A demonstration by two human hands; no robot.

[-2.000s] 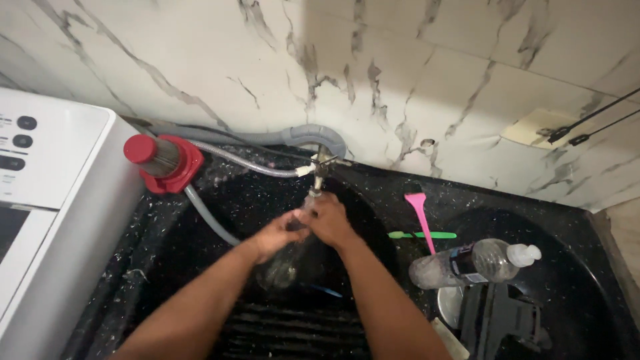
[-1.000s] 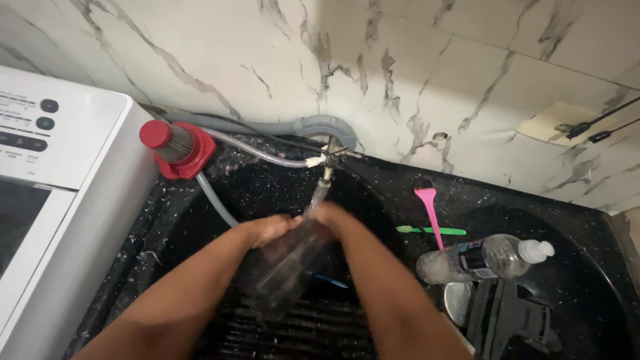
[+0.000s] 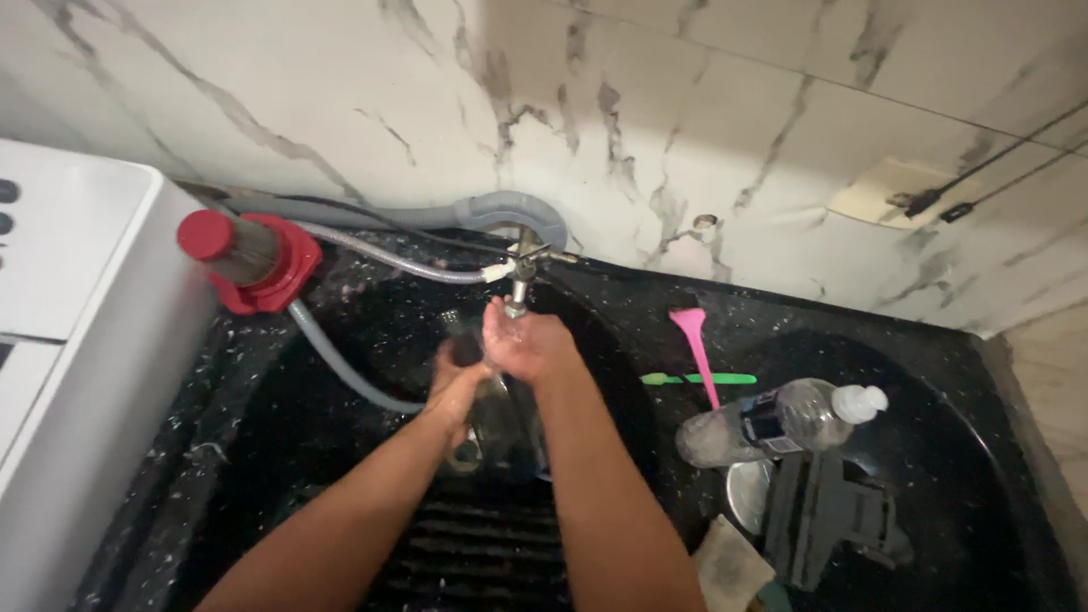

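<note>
Under the metal faucet [image 3: 518, 289] my right hand [image 3: 531, 340] is cupped, palm up, with water on it and no object seen in it. Just left of it and lower, my left hand [image 3: 459, 387] is partly blurred beside a clear, see-through container [image 3: 506, 425]; its fingers are partly hidden, so its hold on the container cannot be made out. The container hangs over the black sink [image 3: 280, 442], between my forearms. A pale hose fitting joins the faucet on its left.
A red filter housing [image 3: 263, 263] with hoses stands left, beside a white appliance [image 3: 85, 255]. Right of the sink lie a pink brush [image 3: 697, 348], a green toothbrush [image 3: 722, 379], a clear bottle [image 3: 790, 416] with a white cap, a metal lid [image 3: 750, 493] and a dark plastic part [image 3: 833, 518].
My right hand has moved up to the faucet mouth and turned palm up. The clear container, under the faucet a second ago, is now lower, beside my left hand.
</note>
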